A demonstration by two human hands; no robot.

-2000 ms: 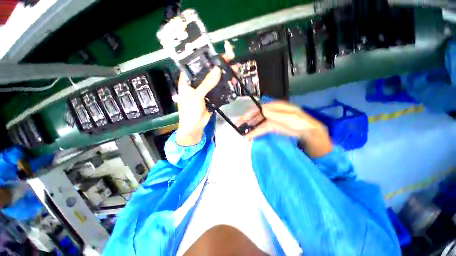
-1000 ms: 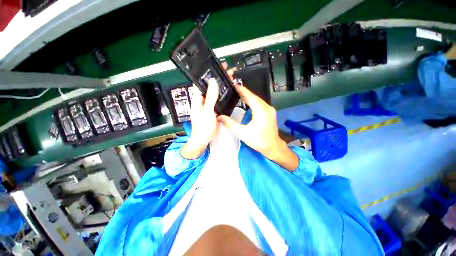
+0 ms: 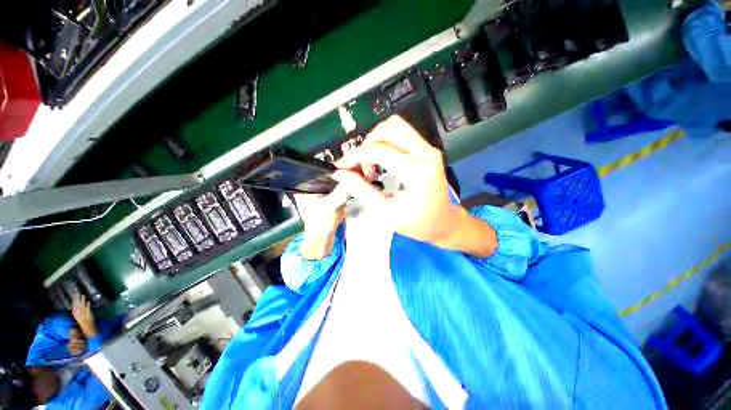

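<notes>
A part-assembled handset, seen as a thin dark slab nearly edge-on, is held in front of my chest. My left hand grips it from below at its near end. My right hand is at the same end, with its fingers bent and thumb and fingertips pinched together at the handset's edge. Whether a small part is between those fingertips cannot be told. A phone tray with several open phones stands side by side on the green bench edge to the left.
Black housings stand on the bench at the upper right. Single phones lie on the green conveyor beyond the pale rail. A blue stool stands on the floor at right. Another person's hand shows at lower left.
The handset has tipped from broad-face view to nearly edge-on and is lower. My right hand has moved up, its fingers now bent at the handset's end. The view has turned a little.
</notes>
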